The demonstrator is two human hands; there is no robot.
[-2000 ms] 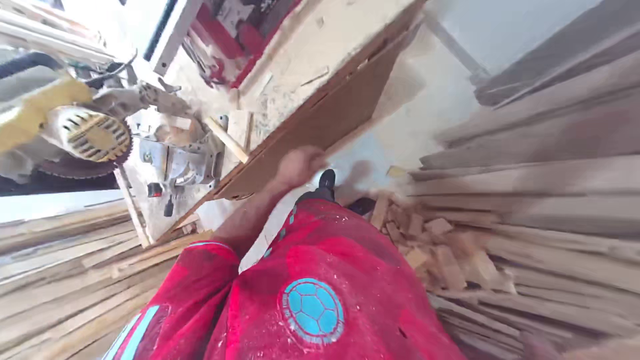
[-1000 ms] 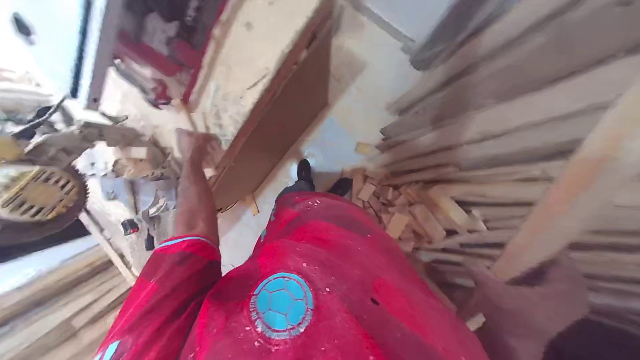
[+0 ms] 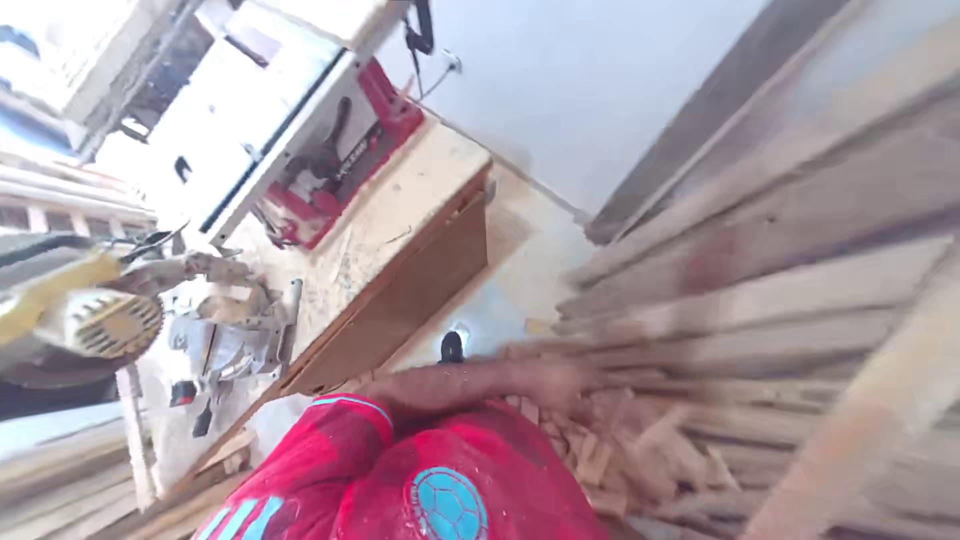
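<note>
My left hand is blurred, its arm stretched across my body over the pile of wood offcuts; its fingers are not clear. At the lower right a pale wooden board slants up through the view, blurred. My right hand does not show. On the left stands a miter saw with a yellow motor housing and a metal base. A table saw with a red frame rests on the wooden workbench.
Long rough planks are stacked along the right side. More lumber lies at the lower left. A black shoe shows on the floor beside the workbench. A power cable hangs near the wall.
My left hand has moved from near the workbench to over the offcuts. The right hand, seen at the board one second ago, is out of view. The view has shifted.
</note>
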